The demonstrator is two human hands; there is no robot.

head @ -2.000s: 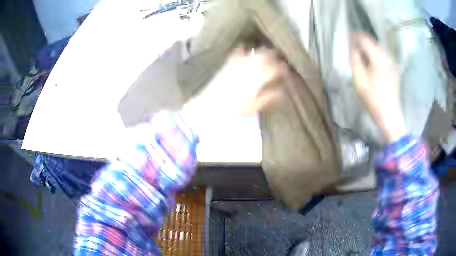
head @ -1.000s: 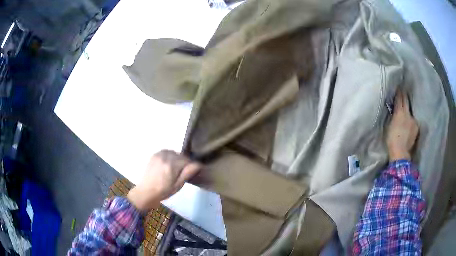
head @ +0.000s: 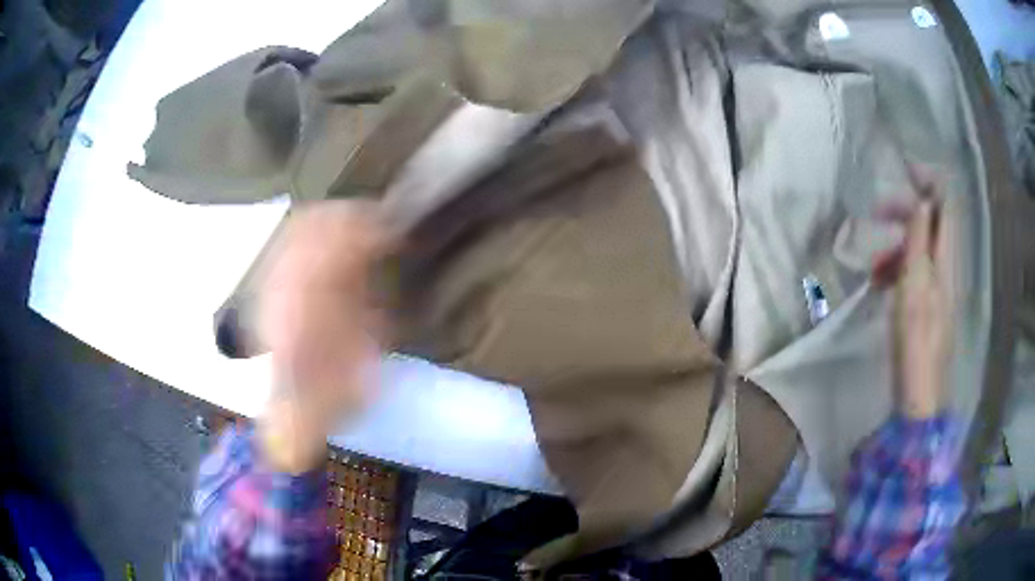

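Note:
The brown jacket [head: 602,272] lies spread over the white table, its paler grey-beige reverse showing on the right and its lower part hanging over the front edge. A small white care label [head: 815,299] shows on the pale side. My left hand [head: 324,306] is strongly blurred over the jacket's left part; whether it grips the cloth cannot be told. My right hand [head: 914,244] is on the pale side at the right, fingers bent at a raised fold of cloth; it is blurred, and its grip and any tool in it are unclear.
The white table [head: 102,255] has a curved-looking front edge. An orange-brown slatted stool [head: 363,522] stands under it, with dark legs beside it. A blue bin [head: 45,545] is on the floor at the lower left. Grey-khaki cloth lies at the far right.
The jacket's brown front has been opened out and lies flatter towards the left. My left hand has moved up from the front edge. My right hand's fingers are more bent, near the same place.

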